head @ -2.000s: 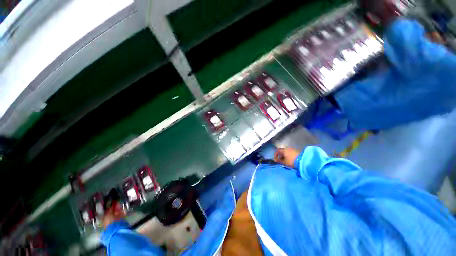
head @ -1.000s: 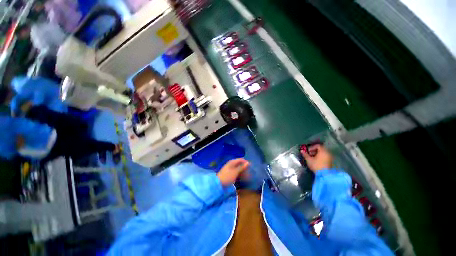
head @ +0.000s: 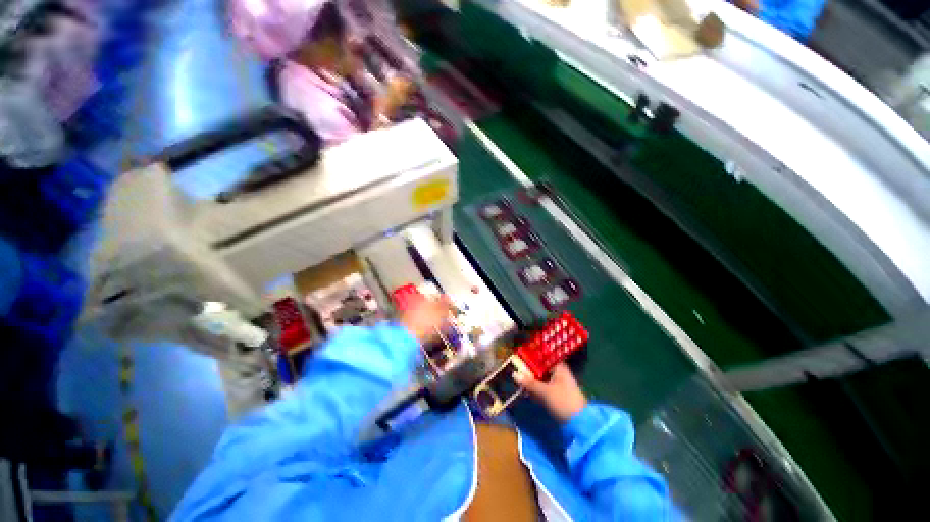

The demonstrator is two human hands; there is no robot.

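Observation:
My right hand point(head: 556, 394) holds a bright red slab with rows of dots point(head: 554, 345), joined to a thin yellowish frame point(head: 500, 387), at the machine's front corner. My left hand point(head: 423, 315) is at the right fixture point(head: 449, 347) on the cream-white bench-top machine point(head: 337, 184). A red part point(head: 406, 297) lies beside its fingers. Blur hides whether those fingers grip anything. Another red part point(head: 291, 324) sits in the left fixture.
A clear tray of dark red phones point(head: 534, 273) lies on the green bench point(head: 622, 352) beyond the machine. Another tray is at the lower right, with a dark red item point(head: 750, 484). A person in pink point(head: 316, 87) is behind the machine. A white shelf point(head: 734, 112) runs along the upper right.
The view has shifted and the machine appears closer. My left hand has moved to the right fixture. My right hand, earlier on a small phone over the tray, now holds the red slab and frame.

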